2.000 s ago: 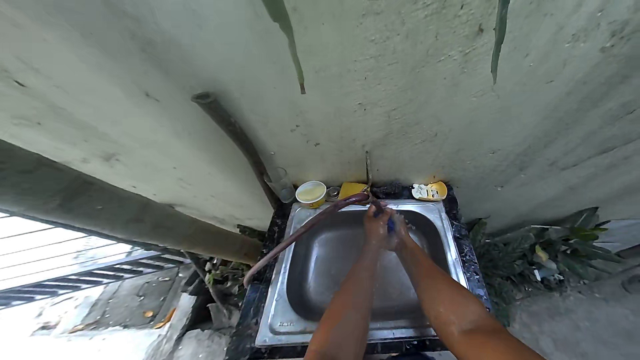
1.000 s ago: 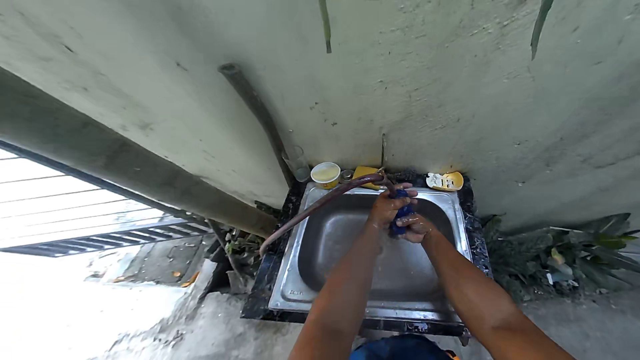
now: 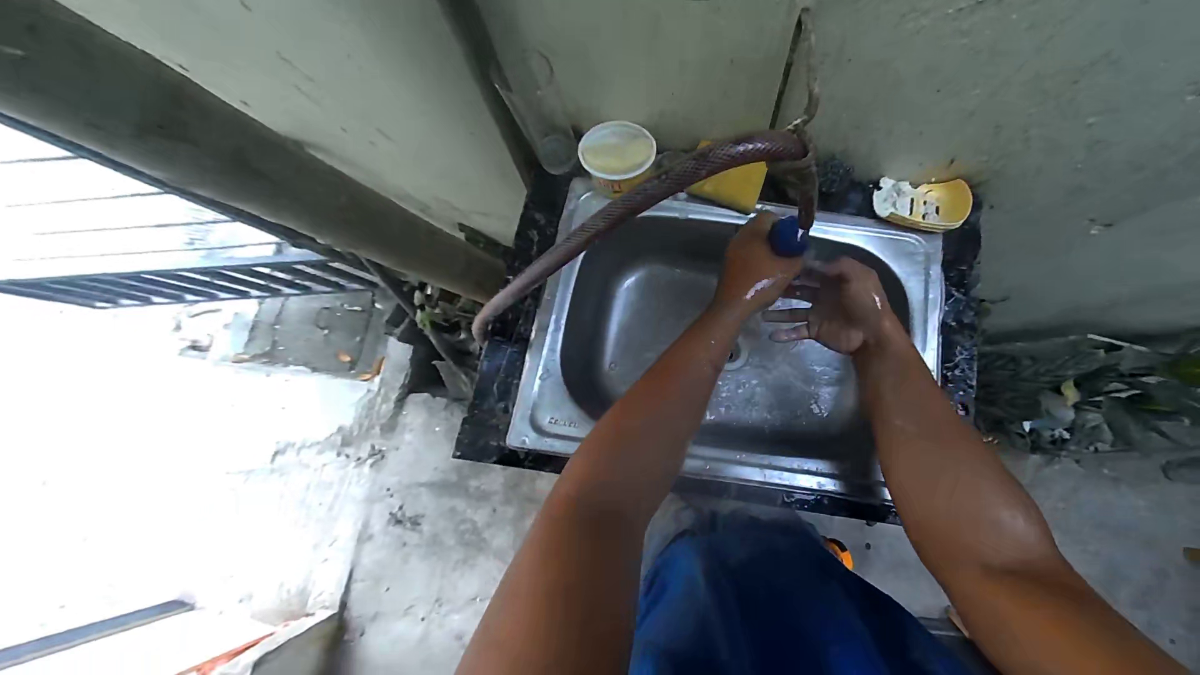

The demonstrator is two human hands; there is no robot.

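Note:
My left hand (image 3: 755, 267) is closed on a small dark blue object (image 3: 787, 237), whose exact kind I cannot tell, just below the outlet end of a brown hose (image 3: 684, 175) on the tap. Water runs over the blue object. My right hand (image 3: 839, 305) is a little lower and to the right, fingers spread, palm turned inward, with nothing in it. Both hands are wet and above the basin of a stainless steel sink (image 3: 647, 328).
Behind the sink stand a clear plastic cup (image 3: 557, 150), a white-rimmed tub (image 3: 617, 155), a yellow sponge or cloth (image 3: 736, 186) and a yellow dish (image 3: 942, 204) with white matter. A thick pipe (image 3: 281, 169) slants at the left; plants (image 3: 1106, 384) grow right.
My hands were together on the blue object a second ago; now my right hand is apart from it. The view has shifted closer to the sink.

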